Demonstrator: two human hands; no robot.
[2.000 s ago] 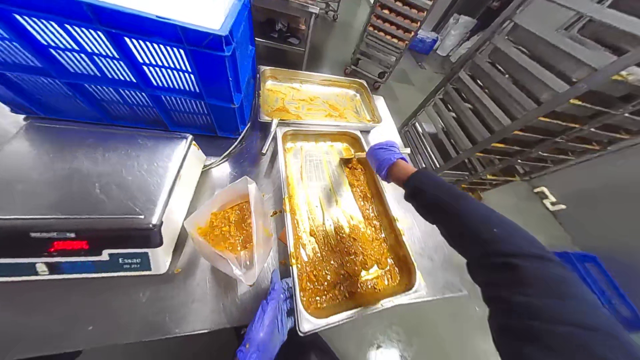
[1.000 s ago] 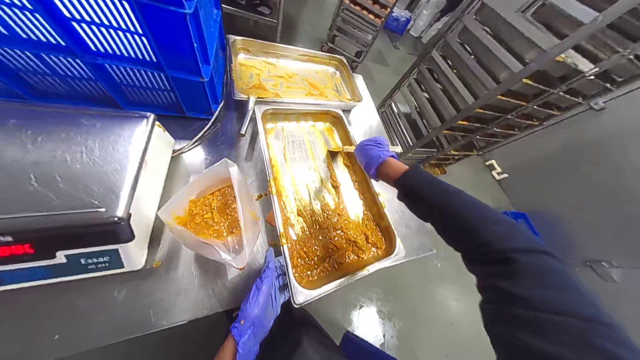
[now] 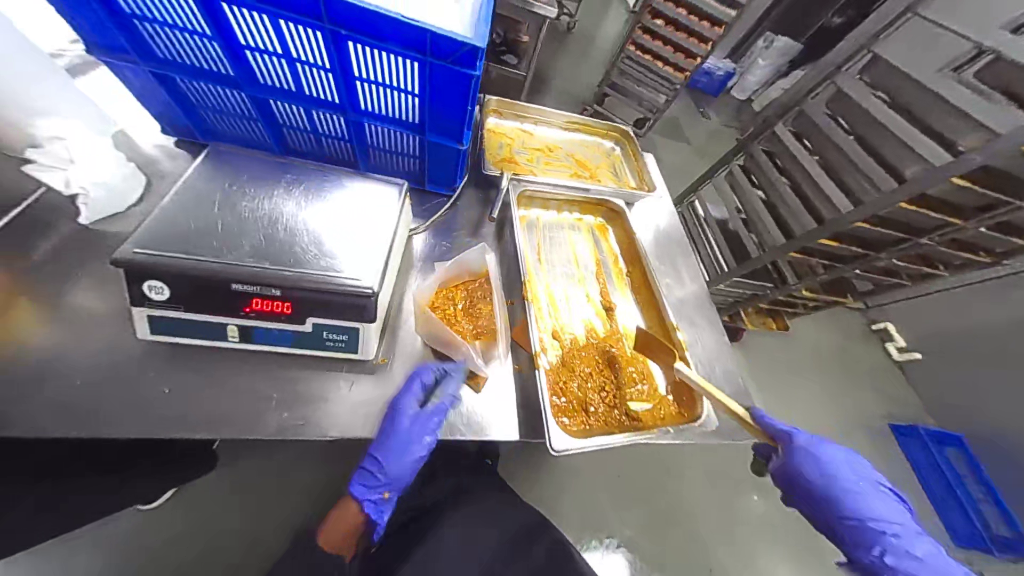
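Observation:
My right hand [image 3: 808,464], in a purple glove, grips the pale handle of a spatula [image 3: 720,400]. The spatula's brown-coated blade is over the near right part of a deep steel pan [image 3: 632,228], where chunky orange-brown filling [image 3: 588,388] is gathered; streaks coat its far part. My left hand [image 3: 416,424], gloved too, is at the near edge of a translucent plastic bag [image 3: 448,340] that stands open with the same filling inside. Whether its fingers grip the bag or something else is unclear. A second steel pan [image 3: 560,152], smeared with residue, lies beyond the first.
A digital scale [image 3: 272,232] stands left of the bag on the steel table [image 3: 264,400], in front of stacked blue crates [image 3: 424,96]. A metal rod lies by the pans. A tray rack [image 3: 848,168] is at right, a blue crate [image 3: 956,488] on the floor. A person's dark-clothed leg shows lower left.
My right hand has drawn the spatula from the far right side of the pan toward its near end. My left hand has moved from the pan's near left corner to the bag.

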